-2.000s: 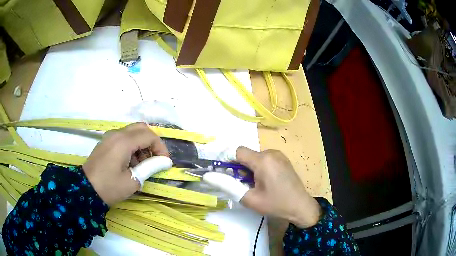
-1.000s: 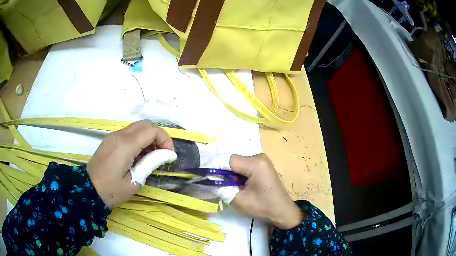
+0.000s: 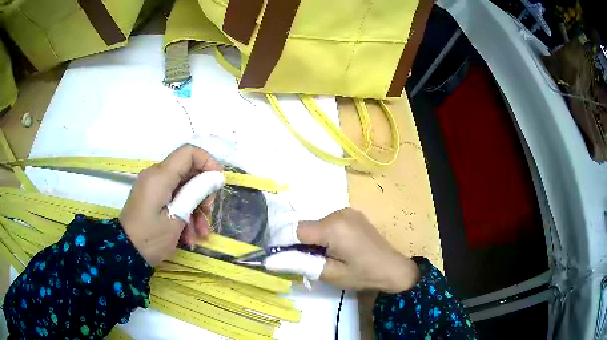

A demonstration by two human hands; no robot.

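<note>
My left hand (image 3: pixel 163 202), with a white wrap on its thumb, holds a yellow strap (image 3: pixel 229 244) whose tip points right. My right hand (image 3: pixel 356 249), thumb also wrapped in white, holds purple-handled thread snips (image 3: pixel 293 250). The snips' metal blades are at the strap's tip; whether they touch it I cannot tell. A round dark container (image 3: pixel 243 212) with fine threads in it lies between and behind my hands. A strap bundle (image 3: pixel 219 292) lies below my left hand, tips to the right. One separate strap (image 3: pixel 86 163) runs behind my left hand, its tip over the container.
Yellow bag bodies with brown bands (image 3: pixel 333 50) stand at the back. Strap loops (image 3: pixel 386 133) hang onto the table. A webbing tab (image 3: pixel 177 66) with a ring lies on the white sheet (image 3: pixel 113 99). A red item (image 3: pixel 472 159) is at the right, beyond the table edge.
My left fingers have lifted and opened somewhat, showing more of the container. The held strap's tip now sits lower, and the snips have moved down to it.
</note>
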